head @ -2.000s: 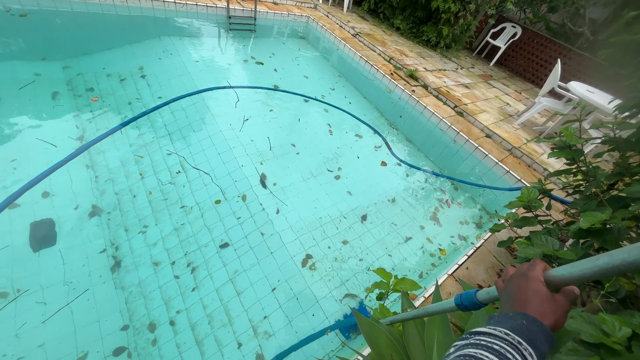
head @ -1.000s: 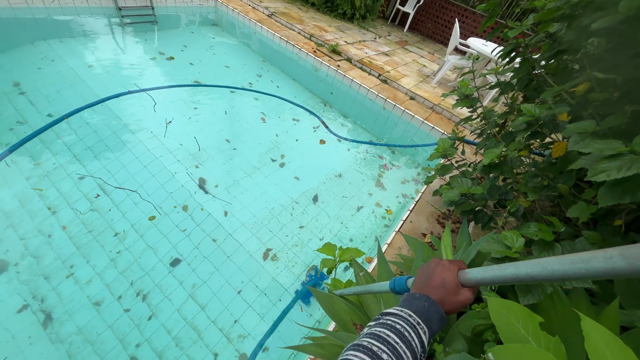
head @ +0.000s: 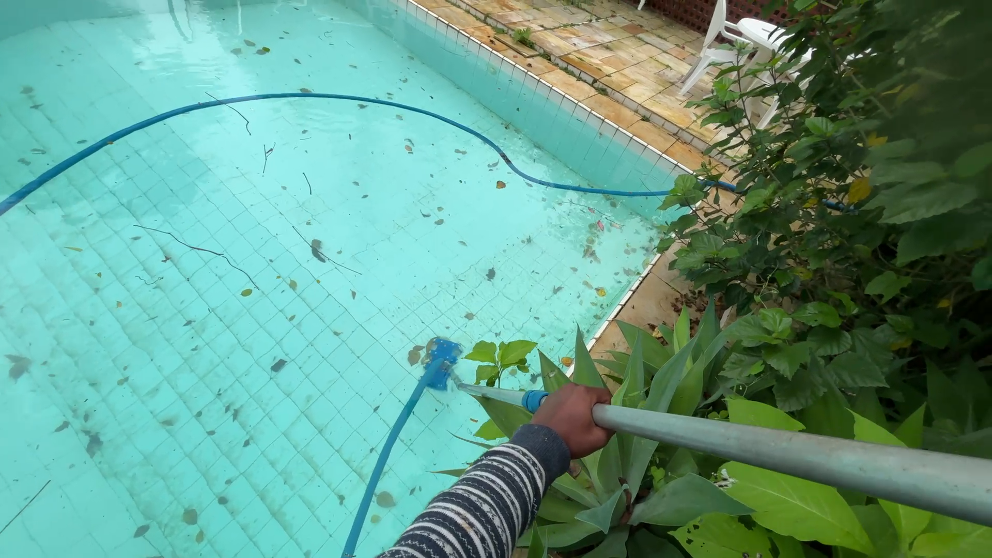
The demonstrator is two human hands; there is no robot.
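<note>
My left hand [head: 573,422], in a striped sleeve, is closed around a long grey telescopic pole [head: 759,449], just behind its blue collar [head: 535,400]. The pole enters from the right edge and its thin section slants down to the left into the pool. Near its far end a blue pool vacuum head [head: 442,363] lies under the water, with a blue hose [head: 391,449] running from it to the bottom edge. Another stretch of blue hose [head: 310,96] curves across the pool and over its right edge. My right hand is out of view.
Leaves and twigs [head: 198,248] are scattered in the pool. Agave-like plants [head: 659,372] and a leafy shrub [head: 837,201] crowd the near right edge around the pole. White tiles [head: 620,306] line the rim. A white plastic chair [head: 709,54] and table [head: 763,35] stand on stone paving.
My left hand has moved forward with the pole, toward the pool. The vacuum head has slid away from the near plants, farther into the pool. The view has shifted as well.
</note>
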